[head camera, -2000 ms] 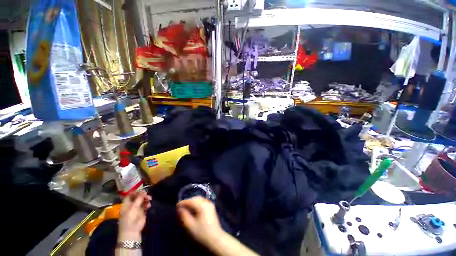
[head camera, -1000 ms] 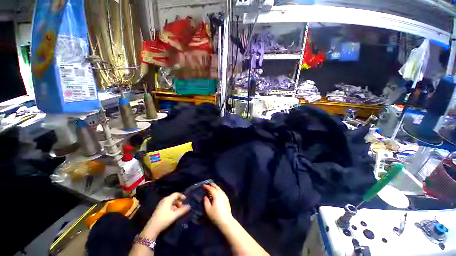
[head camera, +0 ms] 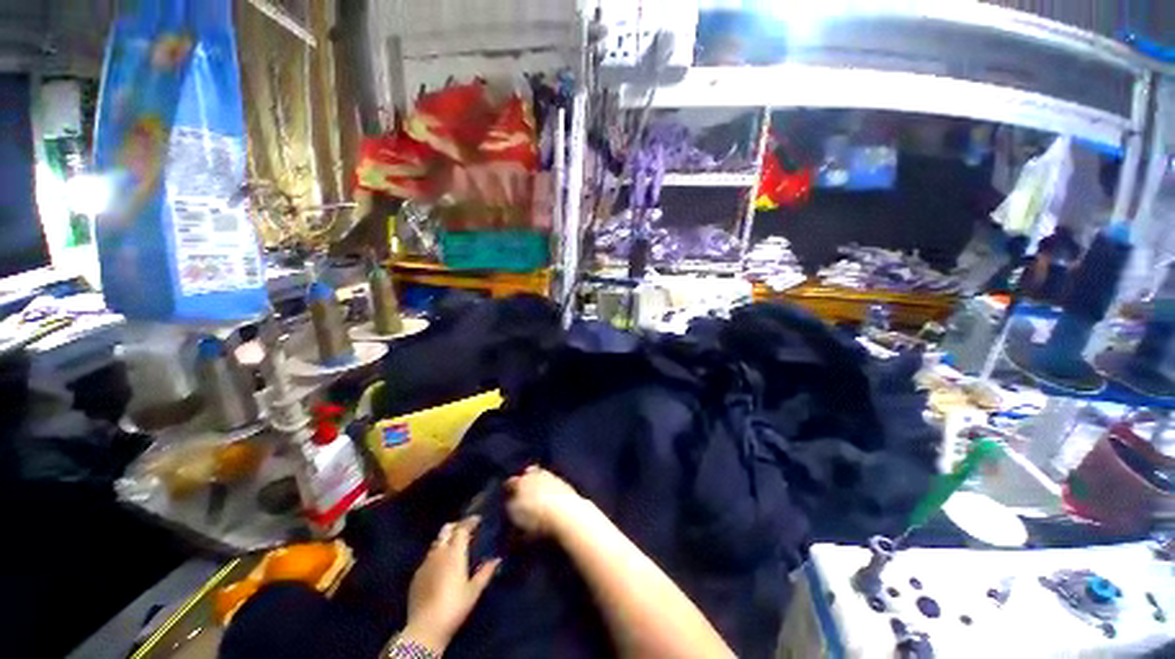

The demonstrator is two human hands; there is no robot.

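A large heap of dark cloth [head camera: 644, 451] fills the middle, left of the white sewing machine head [head camera: 979, 599], and spills toward me. My left hand [head camera: 447, 579] grips a fold of the dark cloth, with its thumb toward the right. My right hand [head camera: 535, 500] pinches the cloth just above and right of it, fingers curled. The two hands are close together but apart. The cloth between them is blurred, and any small part there cannot be told from the heap.
A yellow packet [head camera: 436, 438] and a red-and-white bottle [head camera: 333, 470] stand left of the cloth. Orange items [head camera: 284, 573] lie lower left. Thread cones [head camera: 329, 322] stand behind. A green-handled tool [head camera: 954, 487] rises from the machine. A red-brown basket [head camera: 1118, 483] is at right.
The pale-glinting ring-like item seen between the hands earlier no longer shows. My right hand has moved up and left, its forearm now reaching further across the cloth. The view has shifted slightly.
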